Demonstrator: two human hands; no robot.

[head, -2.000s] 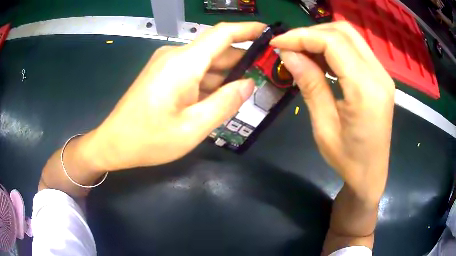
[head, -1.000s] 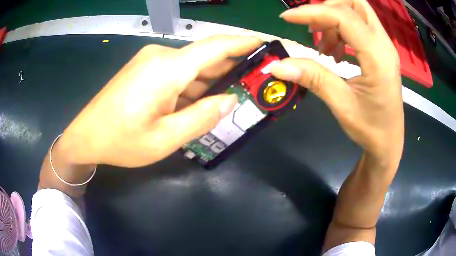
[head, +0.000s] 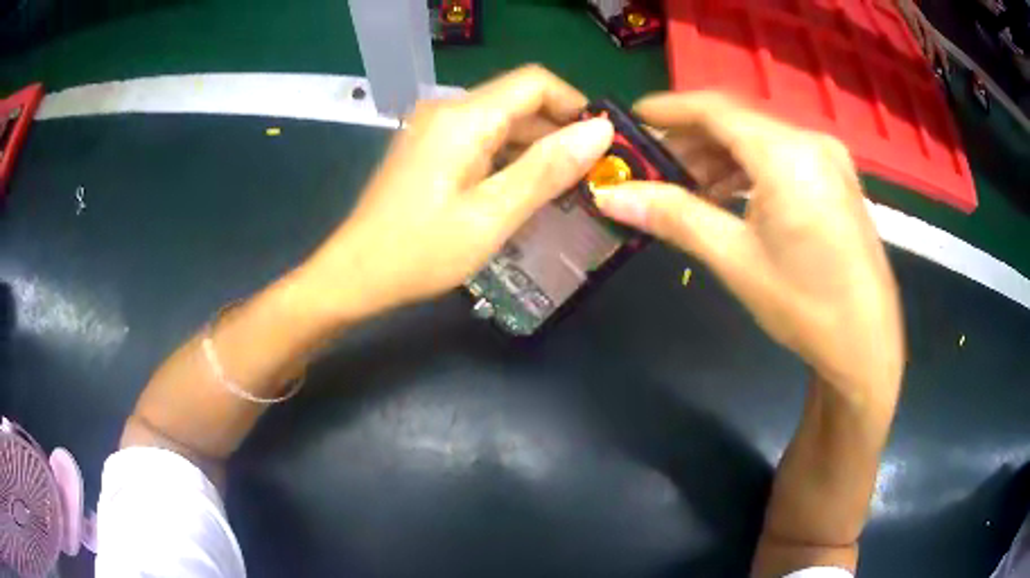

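Observation:
A black phone housing [head: 587, 296] is held tilted above the dark bench, its open side facing me. A green board [head: 511, 311] with a silvery area fills its lower end. A gold-yellow disc [head: 610, 172] sits in the red part at the upper end. My left hand [head: 452, 186] grips the left side, its thumb pressed on the red part near the disc. My right hand [head: 779, 220] grips the upper right corner, its thumb at the disc's lower edge and its fingers behind the housing. The red part is mostly hidden by both thumbs.
A pale metal post [head: 392, 57] rises behind my left hand. A large red tray [head: 825, 85] lies on the green belt [head: 531, 57] beyond the white edging [head: 215, 99]. Other units [head: 625, 20] lie on the belt. A pink fan [head: 34, 497] stands at lower left.
My right fingers have come down from the air and closed round the housing's upper right corner. My left thumb has moved up onto the red part. Units on the belt have shifted.

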